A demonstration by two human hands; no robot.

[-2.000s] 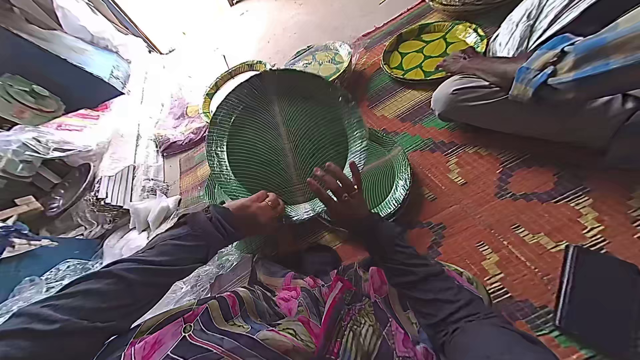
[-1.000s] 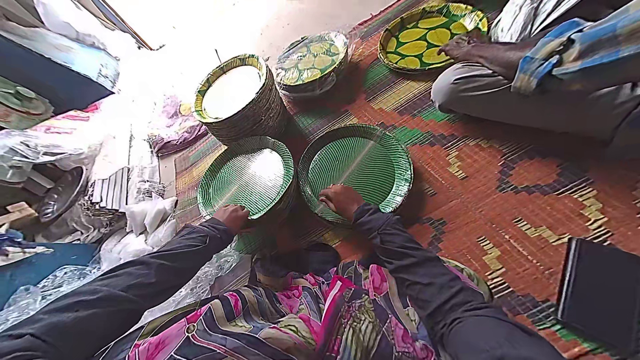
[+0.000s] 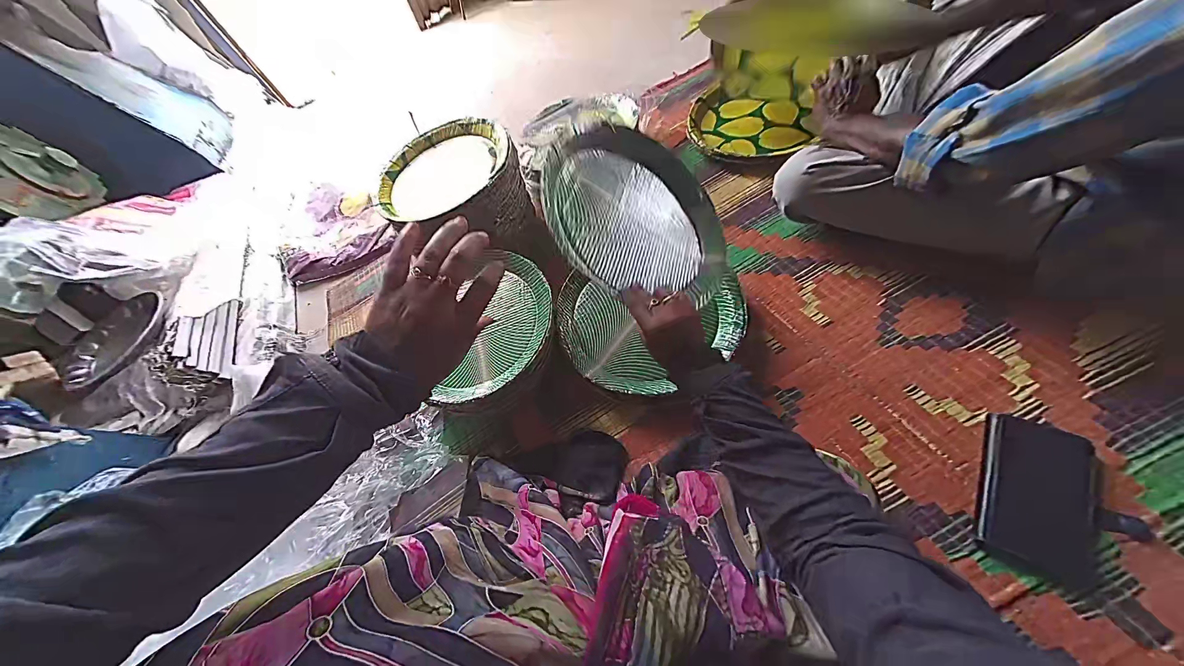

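My right hand (image 3: 668, 324) grips the near rim of a round green plate (image 3: 634, 217), which is tilted up and slightly blurred. Below it lies a stack of green leaf-patterned plates (image 3: 606, 347) on the mat. My left hand (image 3: 435, 301) is raised with its fingers apart and holds nothing; it hovers over the left stack of green plates (image 3: 509, 333) and hides part of it. Behind that stands a tall stack of plates with a yellow-green rim (image 3: 504, 153); its top is bright with glare.
A co-worker (image 3: 925, 208) sits cross-legged at the upper right, hands by a yellow-and-green plate (image 3: 754, 125). A wrapped plate stack (image 3: 592, 111) stands behind mine. A black flat object (image 3: 1036, 495) lies on the woven mat (image 3: 888, 370). Plastic wrapping (image 3: 370, 504) lies at lower left.
A second ago both hands were at the near rims of the two green stacks. Now my right hand has lifted a plate from the right stack, and my left hand has risen, fingers spread.
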